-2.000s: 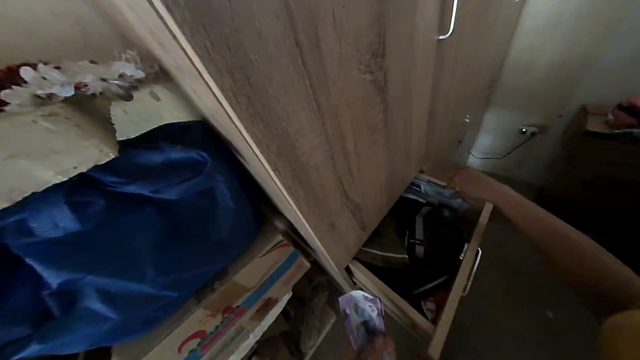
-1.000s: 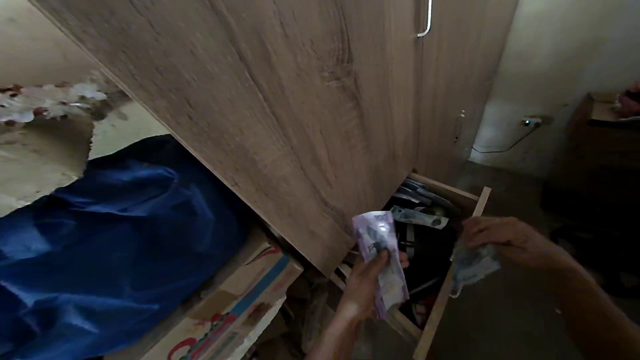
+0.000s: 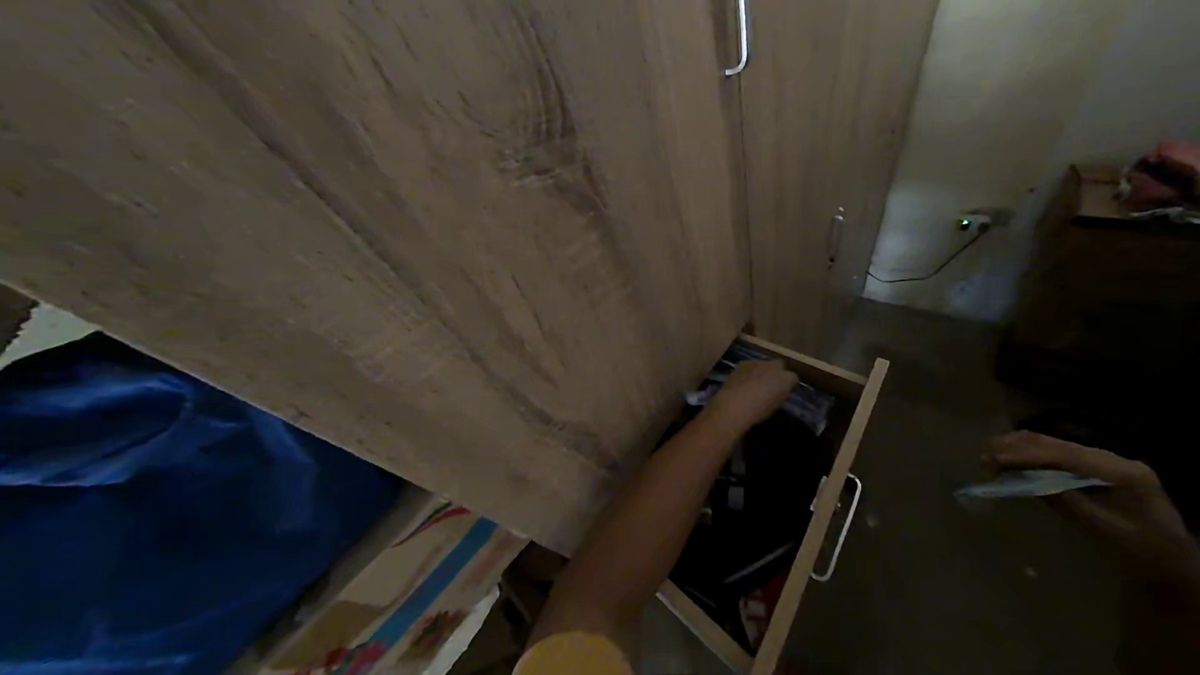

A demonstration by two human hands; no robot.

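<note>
An open wooden drawer (image 3: 867, 403) with a metal handle (image 3: 837, 528) juts from the base of a wood-grain cabinet. My left hand (image 3: 759, 386) reaches into its back part, over clear plastic packets (image 3: 808, 405); whether the fingers grip anything is hidden. Dark items fill much of the drawer, and a red and white item (image 3: 755, 609) lies near its front corner. To the right of the drawer, above the floor, my right hand (image 3: 1059, 459) is closed on a thin, pale plastic packet (image 3: 1031, 484).
Cabinet doors (image 3: 525, 187) rise on the left and centre. At lower left are a blue plastic sheet (image 3: 169, 506) and a printed cardboard box (image 3: 422, 581). A plugged-in adapter (image 3: 975, 223) with a cable sits on the wall, beside dark furniture (image 3: 1097, 202) at right.
My left hand has gone from holding a purple-and-clear packet in front of the drawer to reaching inside it; that packet is no longer visible. My right hand has moved right, away from the drawer.
</note>
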